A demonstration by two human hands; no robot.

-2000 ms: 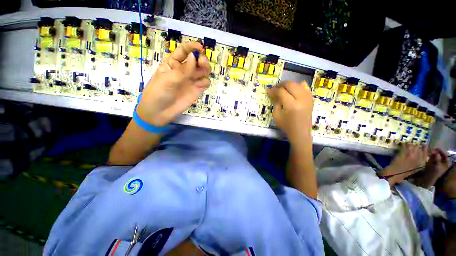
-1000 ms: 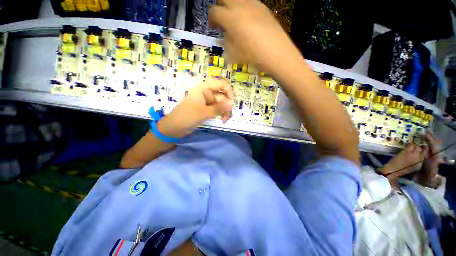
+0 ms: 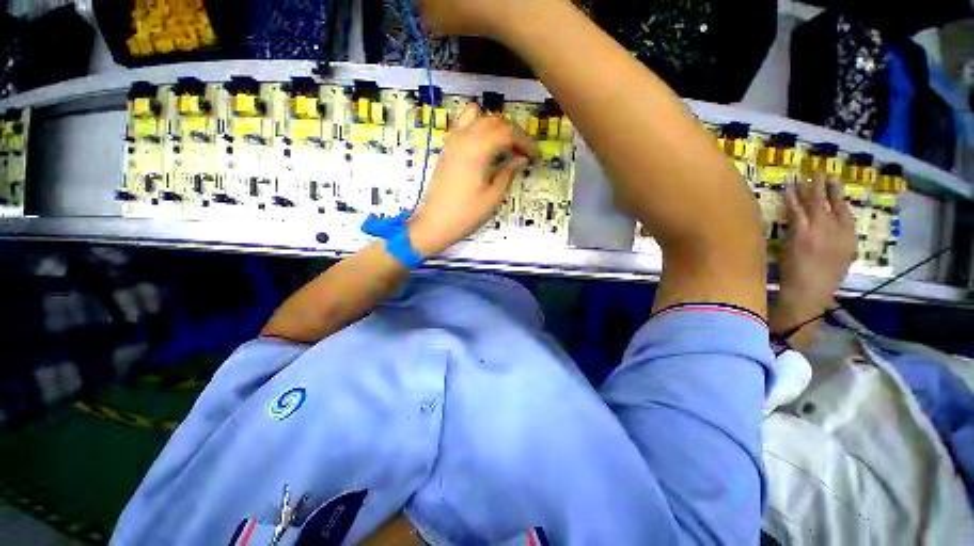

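The cream-white circuit board panel [image 3: 310, 165] lies on the track in front of me, with yellow-taped transformers [image 3: 367, 112] and black parts along its far edge. My left hand [image 3: 470, 171], with a bright blue wrist strap [image 3: 401, 241], is over the panel's right part, its fingers bent. Whether it pinches a small part cannot be told. My right arm reaches across the track. My right hand [image 3: 470, 13] is at the top edge over the grey-silver components [image 3: 401, 45]; its fingers are cut off or hidden.
Behind the track are bins of yellow parts [image 3: 171, 27], blue components [image 3: 288, 29] and dark green-black components [image 3: 671, 32]. The conveyor rail [image 3: 256, 237] runs along the near side. At right, another person's hand [image 3: 817, 235] is over a second panel [image 3: 774, 192]. A blue cord [image 3: 428, 117] rises from my strap.
My right hand has moved from the panel up to the bins. My left hand has moved right. The panel shifted right, then slightly left. The neighbour's hand has moved up onto their boards.
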